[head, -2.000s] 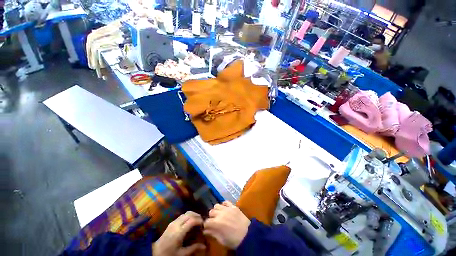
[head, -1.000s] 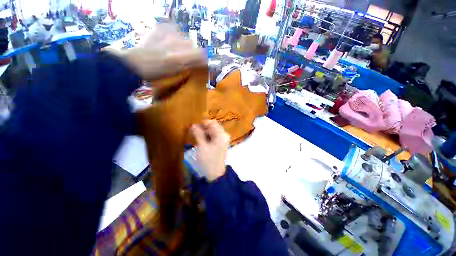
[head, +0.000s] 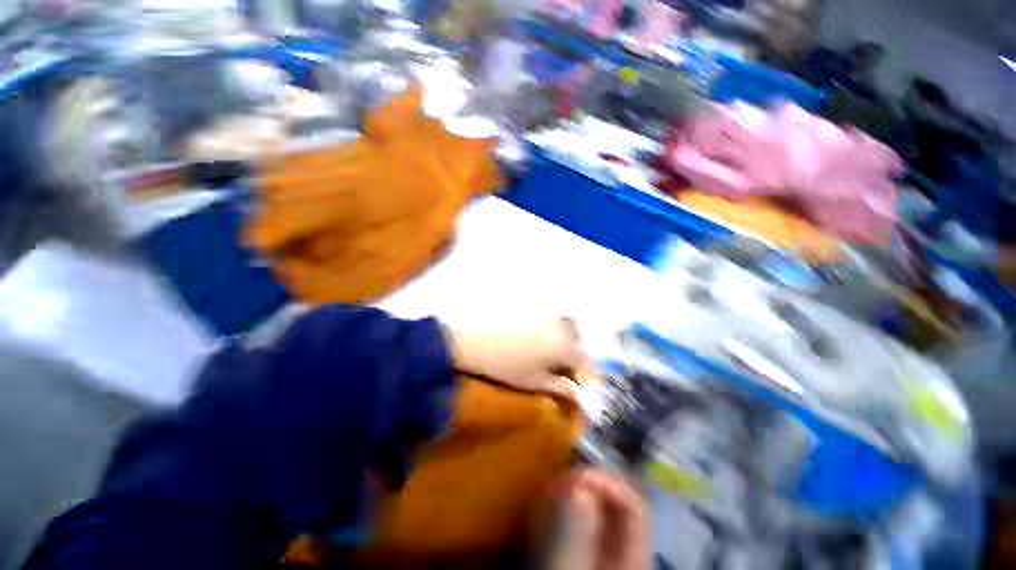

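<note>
The frame is heavily blurred. My left hand (head: 524, 354) is in a dark blue sleeve and holds the upper edge of a rust-orange garment panel (head: 479, 473) beside the needle area of the overlock machine (head: 624, 406). My right hand (head: 607, 521) is at the bottom edge, partly cut off, beside the panel's right side; its grip is too blurred to tell. The panel hangs down over the table's front side. Whether its edge is under the presser foot cannot be told.
A rust-orange panel stack (head: 362, 206) lies on the white table (head: 507, 267) beyond my left arm. A pink fabric bundle (head: 791, 167) lies on the table at the back right. A white board (head: 100, 323) stands at the left.
My left hand has come down from the raised position to the machine's needle area with the panel. My right hand has moved to the lower right. The view has shifted, and plaid fabric is no longer seen.
</note>
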